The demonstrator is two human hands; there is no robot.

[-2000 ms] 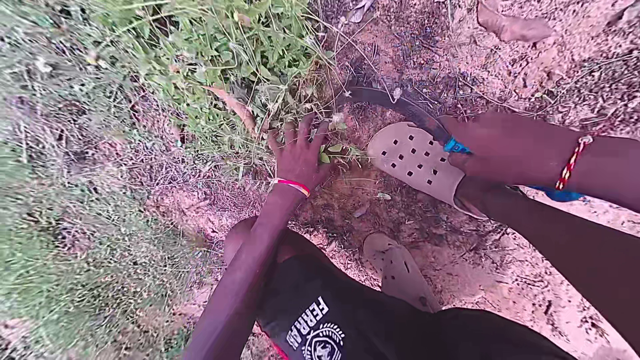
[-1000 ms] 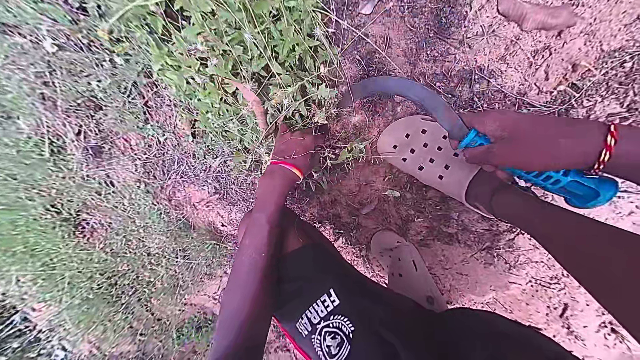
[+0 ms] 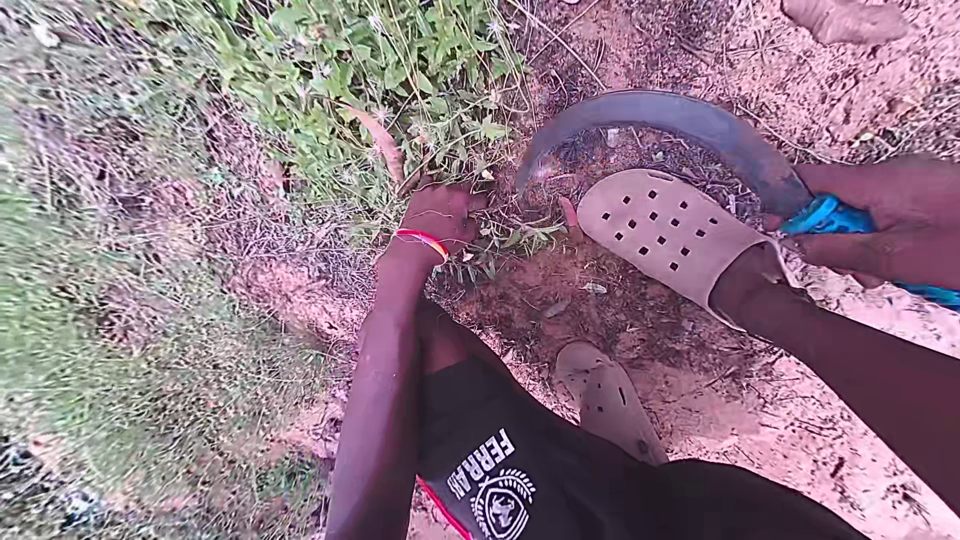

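Observation:
My left hand (image 3: 441,214), with a red and white band at the wrist, is closed around stems at the lower edge of a patch of leafy green weeds (image 3: 405,75). At the right, my right hand (image 3: 881,221) grips the blue-wrapped handle (image 3: 832,216) of a sickle. The curved metal blade (image 3: 660,112) arches over the toe of a clog, and its tip reaches down to the weeds just right of my left hand. Small cut or loose leaves (image 3: 525,238) lie beside that hand.
A beige perforated clog (image 3: 660,217) on one foot is close below the blade. The other clog (image 3: 607,397) stands lower down. A dry brown leaf (image 3: 379,142) hangs among the weeds, another dry leaf (image 3: 847,21) lies at the top right, and grass covers the left side.
My left hand, spread over the weeds two seconds ago, has closed on the stems. The sickle blade shows more fully now, arched above the clog.

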